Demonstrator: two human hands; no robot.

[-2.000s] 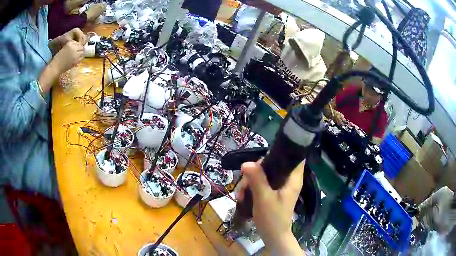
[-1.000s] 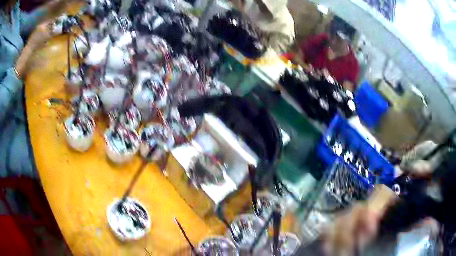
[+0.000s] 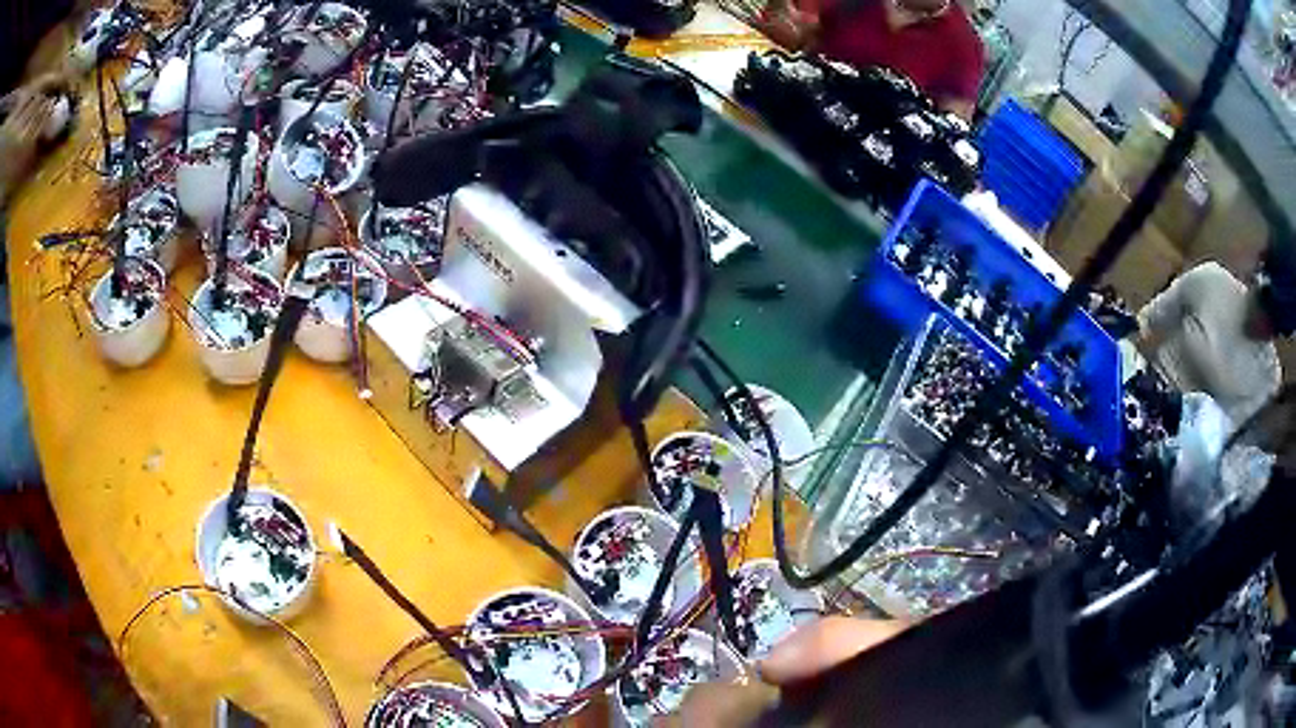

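Observation:
My right hand is at the bottom edge, partly cut off. It is shut on a thick black tool, the electric screwdriver, which lies across the lower right, large and blurred; its tip cannot be made out. Left of the hand, several white round housings stand open-side up with boards, wires and black rods, among them one housing. Another housing stands apart at the left with a black rod rising from it. My left hand is not in view.
A screw feeder stands mid-bench under a black hoop. More housings crowd behind. A blue bin and clear tray are at right. The black cord loops across. A person in red sits beyond.
The view has swung right and down. The screwdriver, upright mid-view two seconds ago, now lies across the lower right with my right hand at the bottom. More near housings show.

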